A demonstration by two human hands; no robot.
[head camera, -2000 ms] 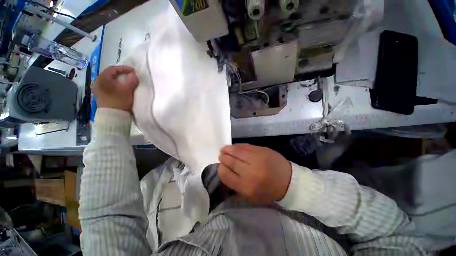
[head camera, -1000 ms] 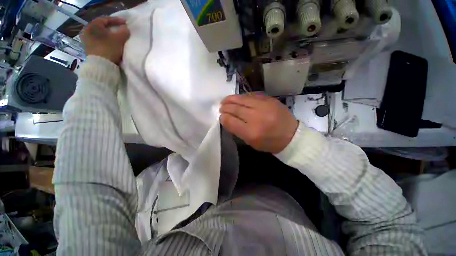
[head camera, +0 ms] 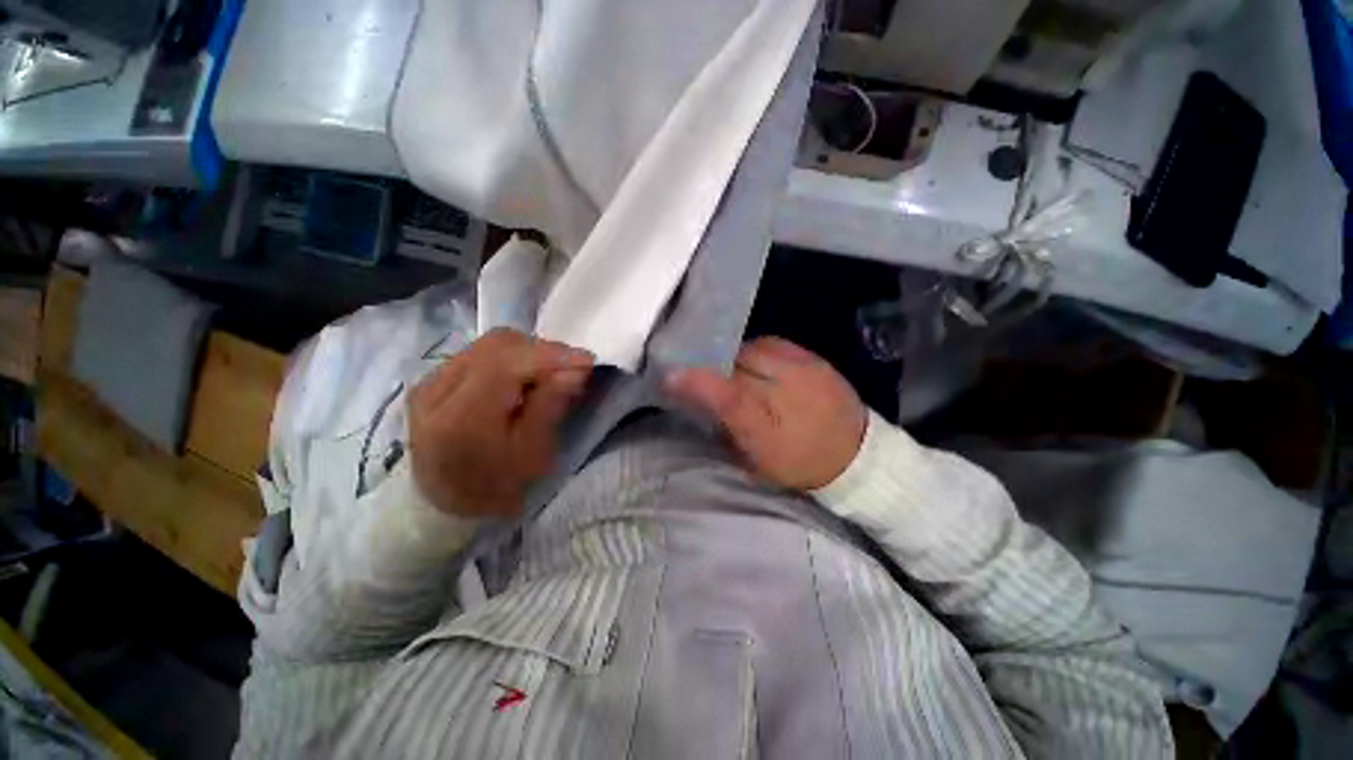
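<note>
A pale garment piece (head camera: 594,89) hangs from the white machine table down to my lap, with a thin grey seam across its left part. Its near end is between my hands. My left hand (head camera: 497,420) pinches the end of the white folded layer. My right hand (head camera: 779,411) pinches the grey layer's edge at its right. The fingertips of both hands are slightly blurred. Part of the overlock machine (head camera: 927,37) shows at the top edge; its needle area is out of view.
A black phone (head camera: 1199,178) lies on the table (head camera: 890,223) at right. A tied clear plastic bag (head camera: 1014,253) hangs at the front edge. Grey cloth pieces (head camera: 1187,572) lie low at right. More pale cloth (head camera: 334,386) lies at my left side, near a wooden box (head camera: 238,408).
My left hand has come down from the tabletop to the cloth's near end in my lap. My right hand has moved down from the needle area. The view has tilted down towards my lap.
</note>
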